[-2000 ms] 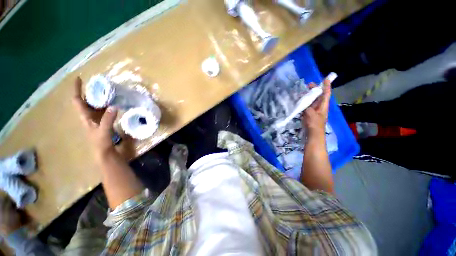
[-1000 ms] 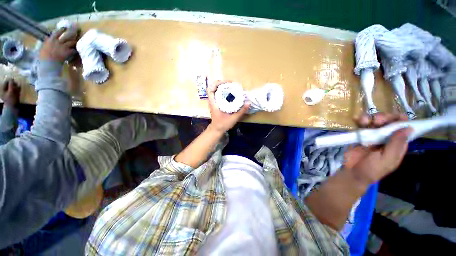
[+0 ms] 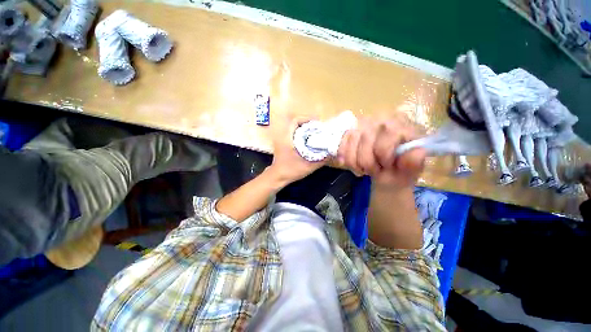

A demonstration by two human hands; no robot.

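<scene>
My left hand point(image 3: 291, 159) holds the striped trouser piece point(image 3: 312, 139) at the bench's front edge, with one ruffled cuff facing up. My right hand point(image 3: 382, 150), slightly blurred, is closed around a pale lower leg point(image 3: 447, 146) at the trouser piece's right side. The leg's foot points right and looks large, close to the camera. My right hand covers the leg's thin end and the second cuff, so I cannot tell whether the leg is in the socket.
Finished leg assemblies point(image 3: 518, 97) overlap on the bench at right. Trouser pieces point(image 3: 116, 48) lie at left. A small blue printed packet point(image 3: 262, 109) lies behind my left hand. The blue tote point(image 3: 453, 227) with legs is at lower right. A neighbouring person's leg point(image 3: 136, 159) is at left.
My right hand has moved left with the lower leg and now meets the trouser piece. The neighbour's hand has left the trouser pieces. The glue bottle no longer shows. The view has turned and shifted.
</scene>
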